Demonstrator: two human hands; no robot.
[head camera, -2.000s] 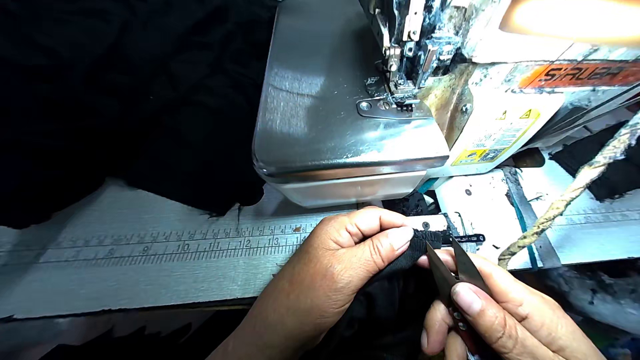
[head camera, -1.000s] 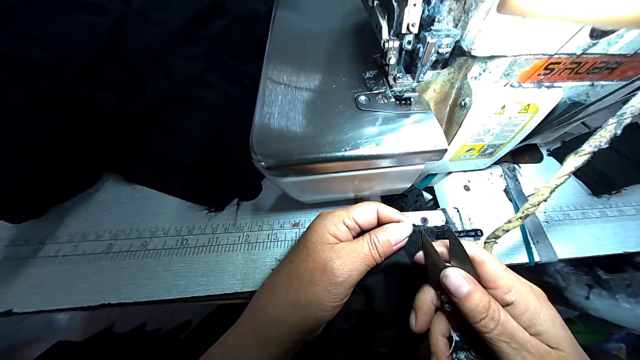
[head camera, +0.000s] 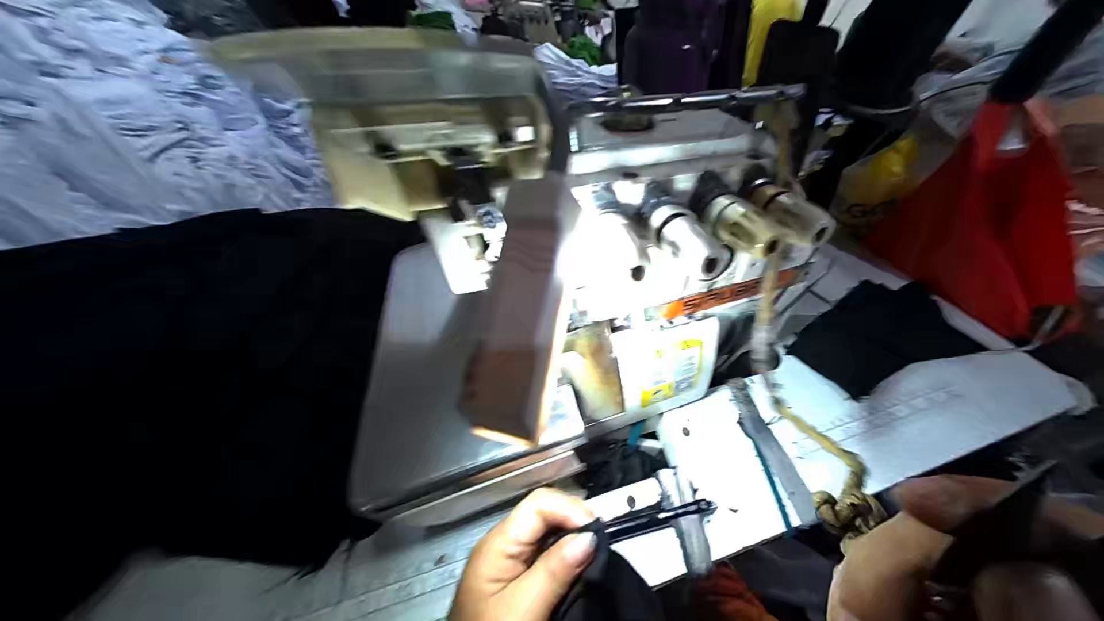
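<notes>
At the bottom centre, my left hand (head camera: 526, 556) pinches black fabric (head camera: 608, 578) between thumb and forefinger, by the table's front edge. My right hand (head camera: 957, 552), blurred at the lower right, holds dark thread snips (head camera: 992, 526), apart from the fabric. Ahead of my left hand stands an overlock sewing machine (head camera: 690, 216) of the Siruba make, with its metal work plate (head camera: 423, 371). A lit lamp (head camera: 522, 319) hangs in front of its needle area and hides it.
A large black cloth (head camera: 172, 371) covers the left side. A knotted rope (head camera: 811, 431) hangs between the machine and my right hand. A black cloth piece (head camera: 880, 336) and a red bag (head camera: 983, 233) lie at the right. White fabric (head camera: 147, 121) is heaped at the upper left.
My right hand has moved away to the right with the snips, off the fabric. My left hand still pinches the fabric. The view has swung up and to the right.
</notes>
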